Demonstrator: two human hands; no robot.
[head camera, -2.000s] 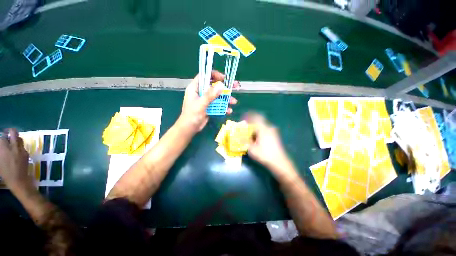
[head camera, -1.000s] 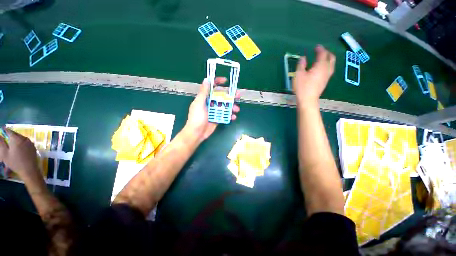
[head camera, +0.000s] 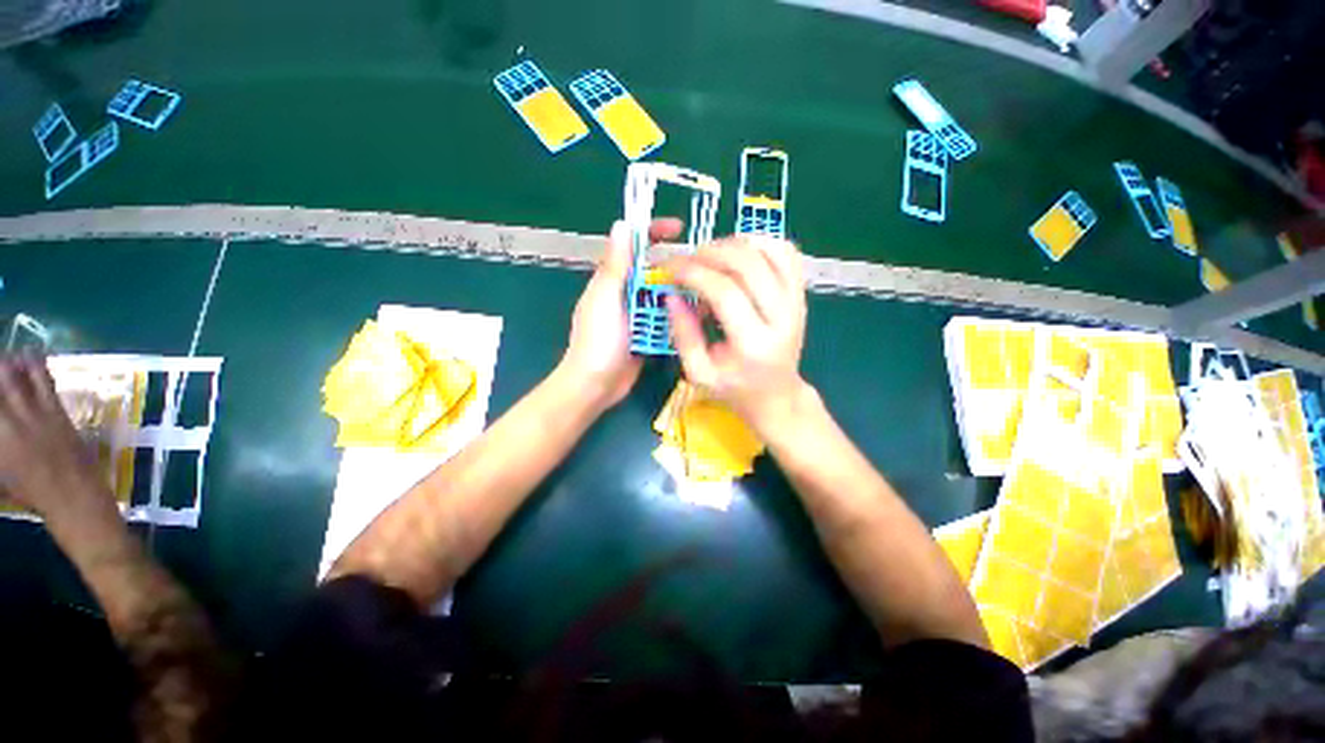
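My left hand (head camera: 596, 331) holds a few light-blue phone frames (head camera: 653, 331) together, upright above the bench, keypad end down. Their window ends spread slightly apart, and a little yellow shows across the middle. My right hand (head camera: 748, 319) is at their right side, its bent fingers over the lower half; whether it grips anything is hidden. Another light-blue frame (head camera: 763, 192) lies on the belt just behind my right hand, with a yellow strip below its open window. A pile of loose yellow stickers (head camera: 712, 436) lies on the bench below my right hand, partly covered by it.
A second yellow pile (head camera: 400, 389) lies on a white sheet (head camera: 374, 508) at left. Stacked yellow sheets (head camera: 1068, 501) lie right. More frames lie on the green belt (head camera: 363, 131) beyond the pale rail (head camera: 436, 232). A neighbour's hand (head camera: 51, 450) is at far left, by a white lattice (head camera: 176, 479).
My right hand has come back from the frame on the belt to the held frames. That frame now lies uncovered near the rail. The view has shifted, moving the belt frames left.
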